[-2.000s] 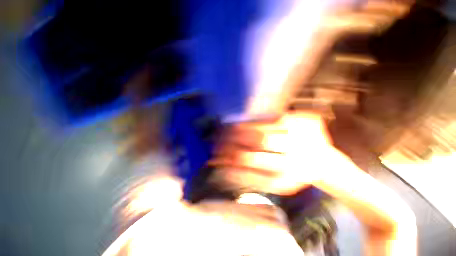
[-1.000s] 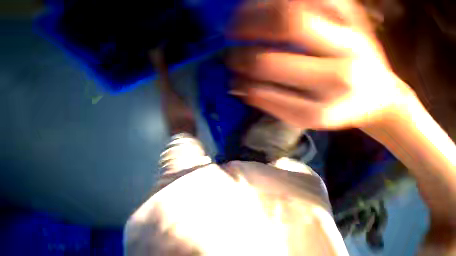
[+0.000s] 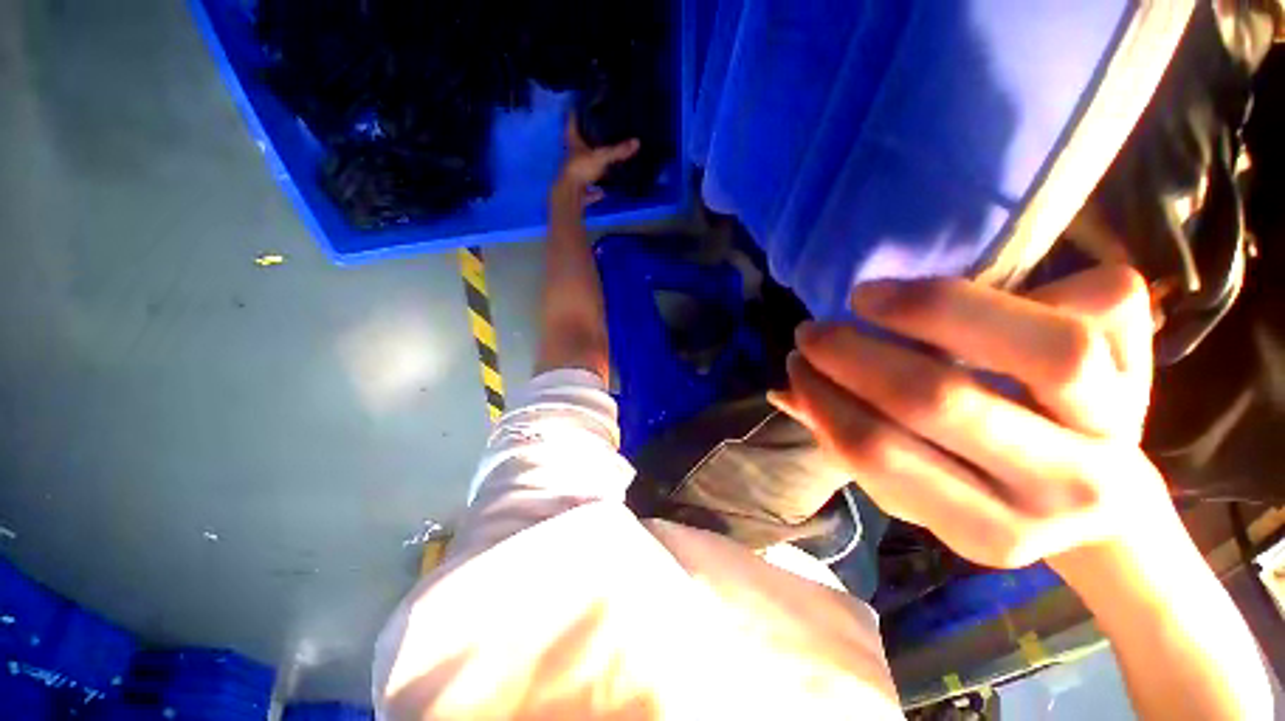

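A low blue crate [image 3: 334,242] at the upper left holds a mass of dark, glossy black parts [image 3: 369,190]. My left hand [image 3: 589,166] is small in view, reached over the crate's near edge beside the black parts. Its fingers are apart and I see nothing in it. My right hand [image 3: 986,423] is large, at the right, just below the near corner of a raised blue bin [image 3: 860,155]. Its fingers are curled together; its palm side is hidden, so I cannot tell if it holds anything.
A blue plastic stool [image 3: 669,331] stands below the crate. Black-and-yellow tape [image 3: 482,331] runs along the grey floor. Blue crates [image 3: 197,683] are at the lower left. Dark, shiny material [image 3: 1198,211] lies right of the bin, and a bench edge [image 3: 1029,651] is at the lower right.
The view has steadied and shifted. My left hand now shows over the low crate, reached further in. My right hand sits lower in view, with the raised bin's side visible above it.
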